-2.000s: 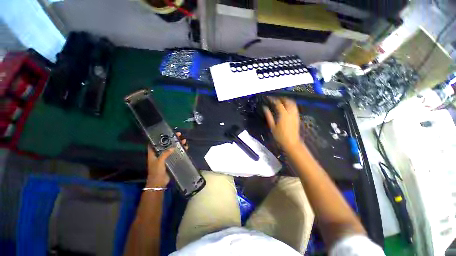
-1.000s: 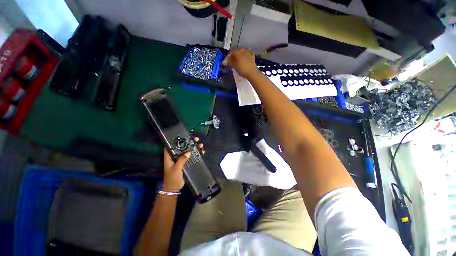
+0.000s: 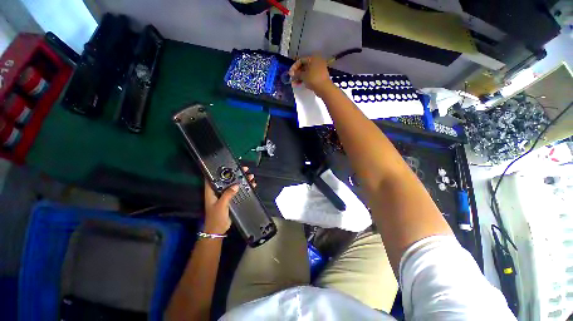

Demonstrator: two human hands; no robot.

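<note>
My left hand (image 3: 221, 207) holds a long dark lock panel (image 3: 213, 150) near its middle, above the front edge of the bench and my lap. The panel's round silver hub (image 3: 227, 174) shows just above my thumb. My right hand (image 3: 309, 72) reaches to the back of the bench, beside the blue bin of tiny silver screws (image 3: 250, 70) and over the left end of the white gasket sheet (image 3: 312, 108). Its fingers are bent close together; whether they hold something small cannot be told. A black lever handle (image 3: 328, 190) lies on crumpled white paper (image 3: 295, 204).
A metal hub part (image 3: 267, 148) lies on the mat. Other dark panels (image 3: 139, 78) and a red crate (image 3: 38, 88) stand left. A silver parts heap (image 3: 506, 122), a blue tube (image 3: 463, 208) and a corded screwdriver (image 3: 504, 269) are right. A blue crate (image 3: 31, 263) is lower left.
My right hand has moved from the dark mat, up and left, to the area by the screw bin. My left hand still holds the panel. The view has shifted slightly.
</note>
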